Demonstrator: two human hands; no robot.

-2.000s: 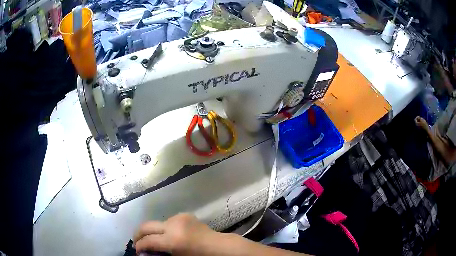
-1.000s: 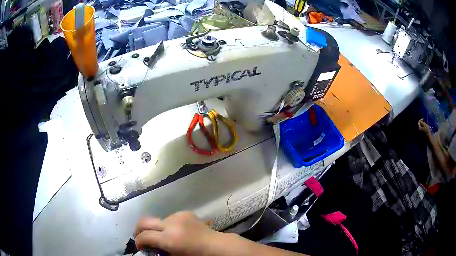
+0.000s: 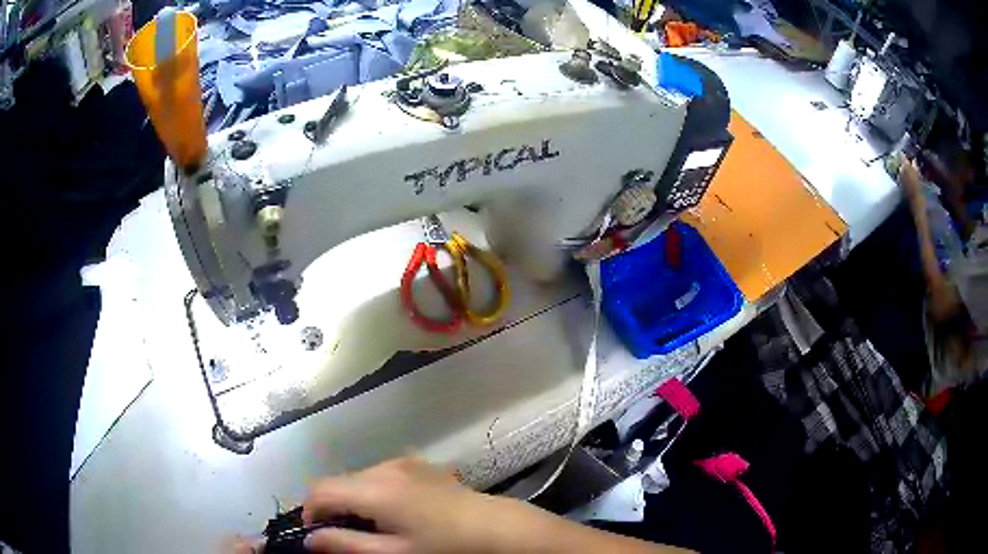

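My right hand (image 3: 401,505) comes in from the bottom right, slightly blurred, low over the front of the table. Its thumb and fingers are closed on a small black cloth piece (image 3: 284,528), which is cut off by the bottom edge. A blurred bit of skin, seemingly a fingertip of my left hand (image 3: 247,544), shows just left of the cloth; the rest of that hand is out of the picture. The white sewing machine (image 3: 477,162) stands behind, with no cloth under its needle area.
Red-and-yellow-handled scissors (image 3: 455,284) lie under the arm. A blue tray (image 3: 672,292) sits at the right, before an orange board (image 3: 775,206). A pale strap (image 3: 592,379) hangs over the table edge. Pink ties (image 3: 724,467) and plaid cloth (image 3: 856,400) are lower right. Another person's arm (image 3: 928,249) shows far right.
More of the black piece shows at my right fingers, and a fingertip has appeared at its left. The other person's arm at far right has risen.
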